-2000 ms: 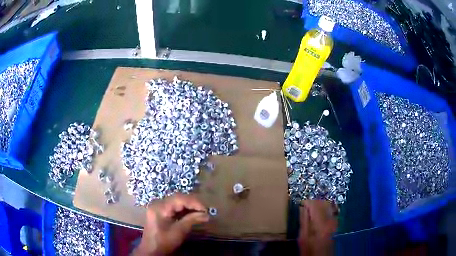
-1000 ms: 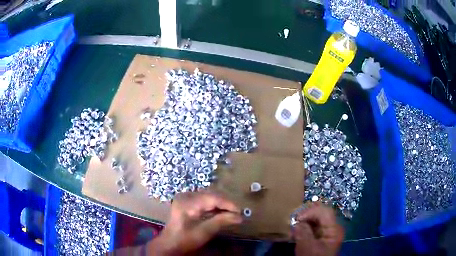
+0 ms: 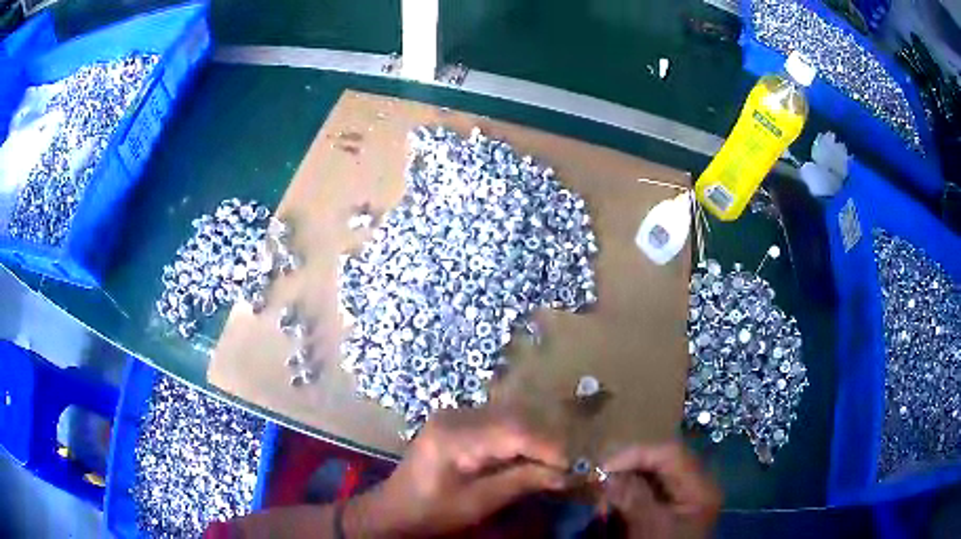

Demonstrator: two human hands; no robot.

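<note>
My left hand (image 3: 479, 468) pinches a small silvery metal ring part (image 3: 581, 465) at its fingertips, above the front edge of the brown cardboard (image 3: 643, 316). My right hand (image 3: 659, 490) is just to the right, with a small shiny metal piece (image 3: 601, 475) at its fingertips. The two pieces are very close; I cannot tell if they touch. Both hands are slightly blurred. A large heap of metal ring parts (image 3: 464, 274) lies on the cardboard behind my left hand. A tiny white cup (image 3: 587, 387) stands alone on the cardboard beyond my fingers.
Metal caps (image 3: 743, 353) are heaped right of the cardboard. A smaller heap (image 3: 221, 263) lies left. A white glue bottle (image 3: 665, 230), yellow bottle (image 3: 754, 142) and crumpled white tissue (image 3: 825, 165) are at the back right. Blue bins of parts stand left (image 3: 132, 158), right (image 3: 851, 347) and below.
My right hand has moved from the right-hand heap to my left hand, bringing a small piece. My left hand still holds the ring part. The whole view has shifted.
</note>
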